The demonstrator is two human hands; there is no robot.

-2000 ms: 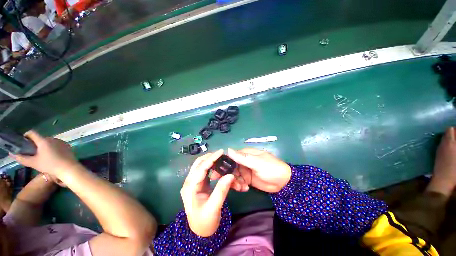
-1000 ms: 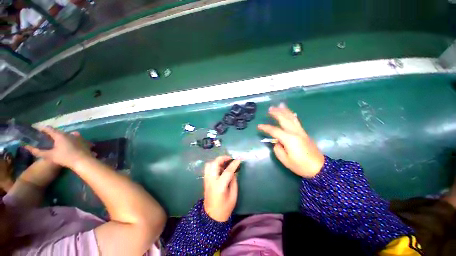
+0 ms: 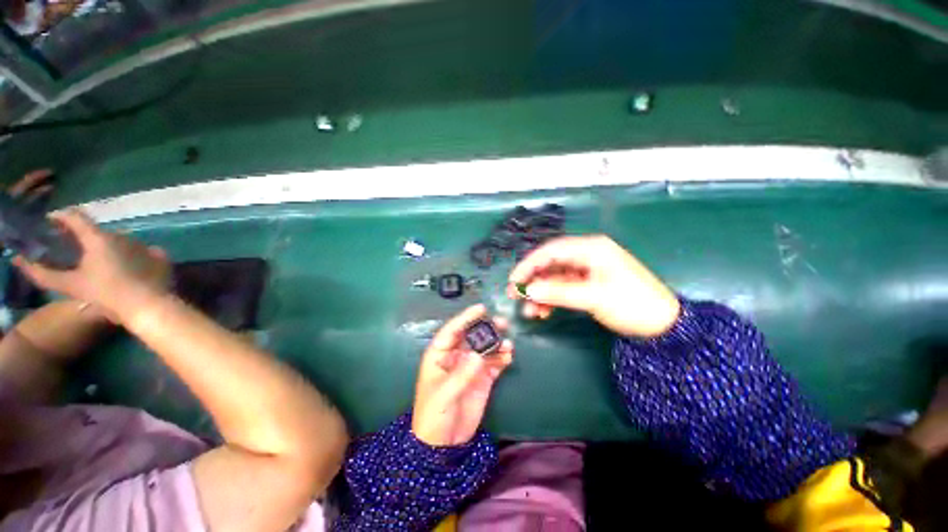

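My left hand (image 3: 457, 379) holds a black plastic housing (image 3: 482, 337) between thumb and fingers, its squarish face turned up. My right hand (image 3: 593, 283) is up and to the right of it, its thumb and fingertips pinched on a small green circuit board (image 3: 523, 290), mostly hidden by the fingers. A blurred cluster of black housings (image 3: 520, 229) lies on the bench just beyond my right hand. Another housing (image 3: 450, 285) lies beyond my left hand, with small pale parts at its sides. A small white block (image 3: 414, 248) lies above it.
The green bench (image 3: 333, 301) ends at a white strip (image 3: 385, 184). Beyond it, small boards (image 3: 641, 102) lie scattered on a green belt. At left, a neighbouring worker's arm (image 3: 208, 353) reaches in, holding a dark object (image 3: 36, 234). A black tray (image 3: 224, 291) lies beside that arm.
My hands have parted from the housing they held together. My right hand has gone out over the bench, then come back left, now with a green board. My left hand shows the housing face-up.
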